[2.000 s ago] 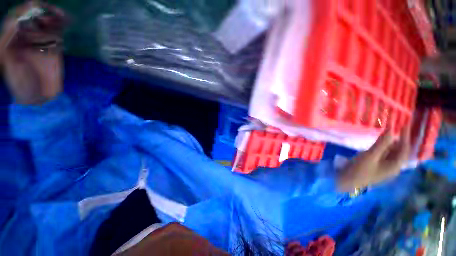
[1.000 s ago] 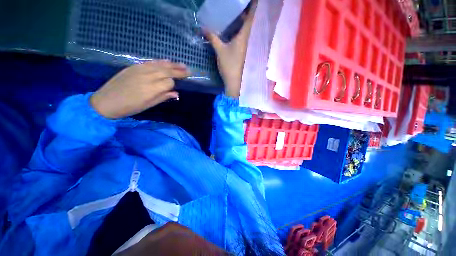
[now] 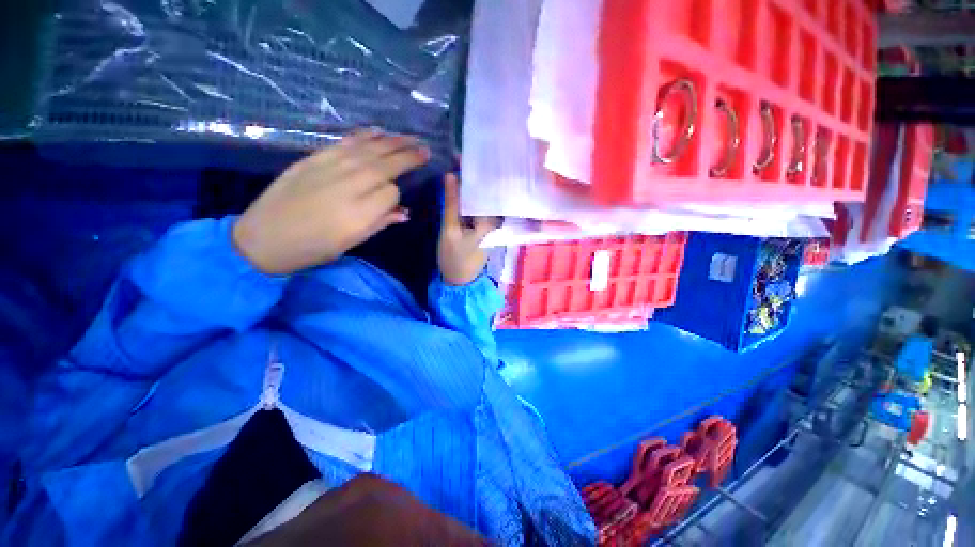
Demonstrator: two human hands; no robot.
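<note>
The grey perforated strip (image 3: 192,91) lies at the bench edge under shiny, wrinkled clear film (image 3: 289,48). My left hand (image 3: 321,203) is just below the strip's near edge, fingers extended and slightly bent, with no held thing visible. My right hand (image 3: 462,240) is beside the lower left corner of the white sheets (image 3: 497,134). One finger points up; its other fingers are partly hidden at the sheets, so its hold is unclear. The large red compartment tray (image 3: 615,118) rests on the sheets, with several thin metal rings (image 3: 675,120) in one row of pockets.
Below the stack are a smaller-looking red tray (image 3: 551,283) with a white label and a blue bin (image 3: 711,280) of mixed small items. Red slotted pieces (image 3: 663,475) are near the bottom. Further red trays and a distant person in blue (image 3: 914,358) show at right.
My right hand has drawn back from the strip's right end, down to the sheets' corner. My left hand has shifted slightly right. More wrinkled film shows over the strip. The view has shifted.
</note>
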